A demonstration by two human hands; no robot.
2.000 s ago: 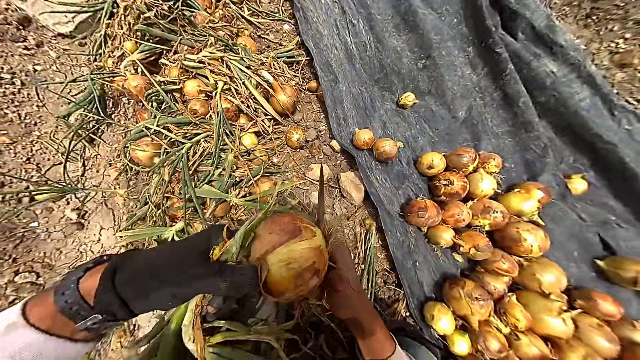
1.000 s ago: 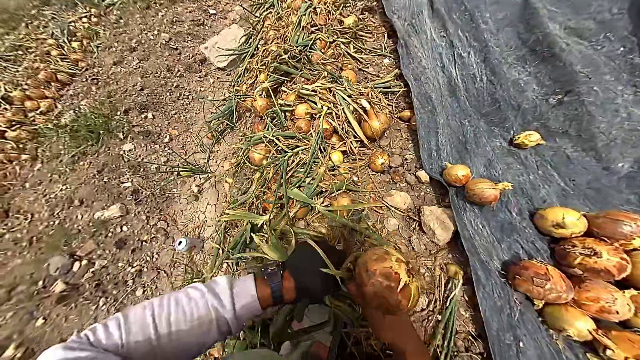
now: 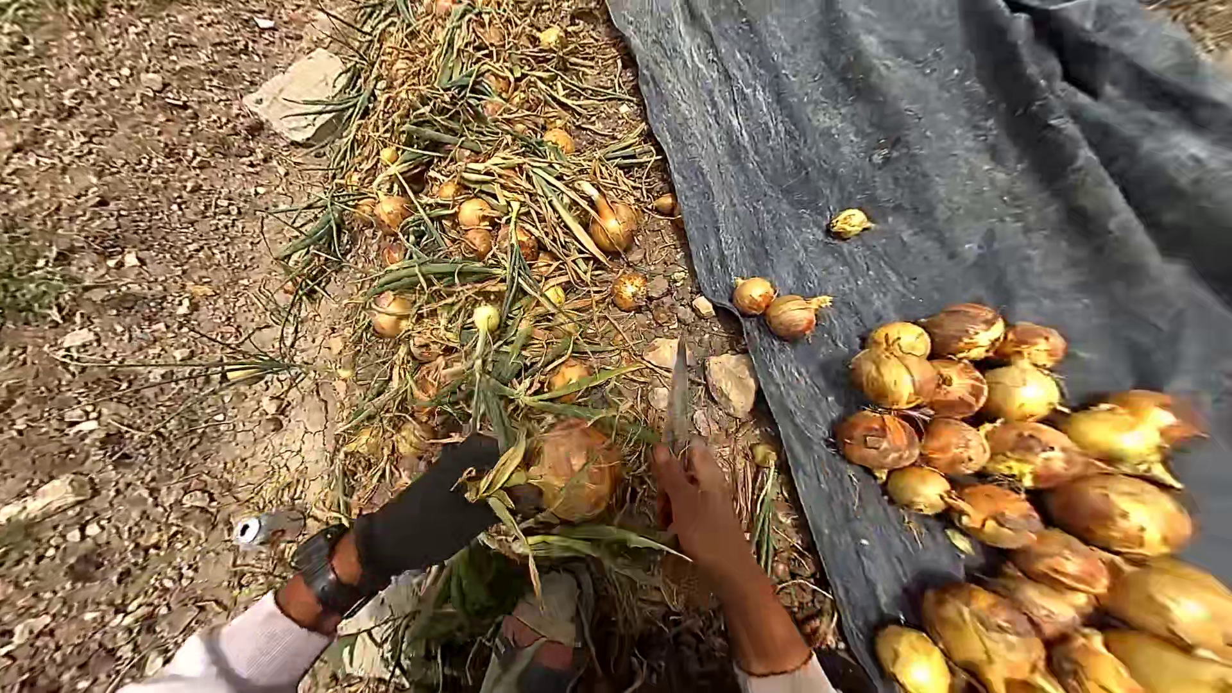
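My left hand (image 3: 433, 505), in a black glove with a dark watch at the wrist, grips a large onion (image 3: 576, 470) by its leafy neck, the bulb pointing right. My bare right hand (image 3: 695, 505), just right of that bulb, holds a knife (image 3: 679, 399) with its blade pointing up and away from me. The knife's handle is hidden in my fingers. Long green leaves hang below the onion. On the dark fabric sheet (image 3: 799, 125) at the right lies a pile of trimmed onions (image 3: 1035, 452).
Pulled onions with tangled leaves (image 3: 472, 241) lie in a row ahead on dry soil. Two small onions (image 3: 791, 316) and a lone small one (image 3: 850, 223) rest on the sheet. Stones (image 3: 731, 383) sit by its edge, a larger pale rock (image 3: 298, 94) and a can (image 3: 250, 530) to the left.
The onion, close to both hands before, is now held by the left hand alone, with the right hand and knife apart from it. The view has swung about.
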